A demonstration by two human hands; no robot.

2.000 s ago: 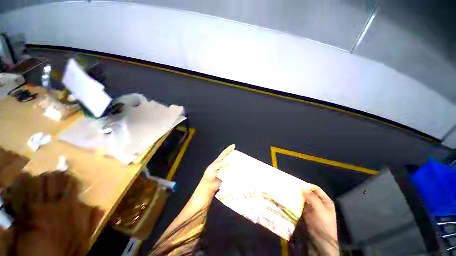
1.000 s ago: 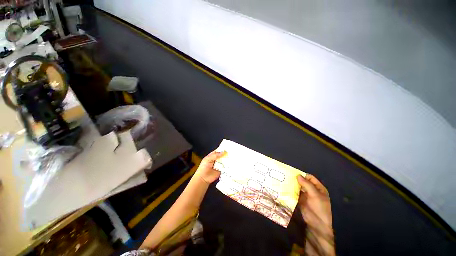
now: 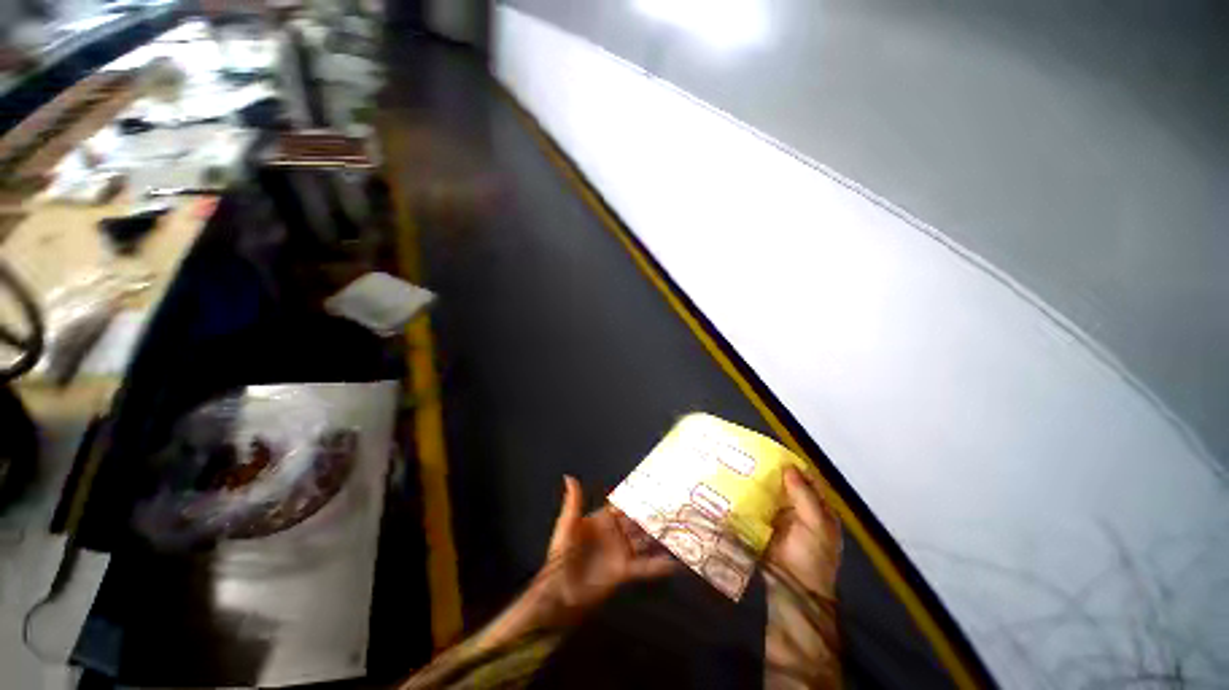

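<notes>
A yellow and white sticker sheet [image 3: 714,488] with rows of small red-outlined marks is held up in front of me, slightly curved and tilted. My right hand [image 3: 805,546] grips its right edge, thumb on the face. My left hand [image 3: 593,559] is open beside the sheet's lower left corner, thumb raised and fingers spread. Some of its fingertips are behind or below the sheet, and whether they touch it cannot be told.
A dark aisle [image 3: 499,270] with yellow lines runs ahead beside a white wall [image 3: 863,310]. At left are a clear plastic bag [image 3: 256,465] with brown pieces on a low board [image 3: 353,580], a pale stool top [image 3: 382,302] and cluttered worktables [image 3: 68,236].
My left hand has let go of the sheet's left edge and opened. The sheet has tilted and curved in my right hand. The view has swung to the left along the aisle.
</notes>
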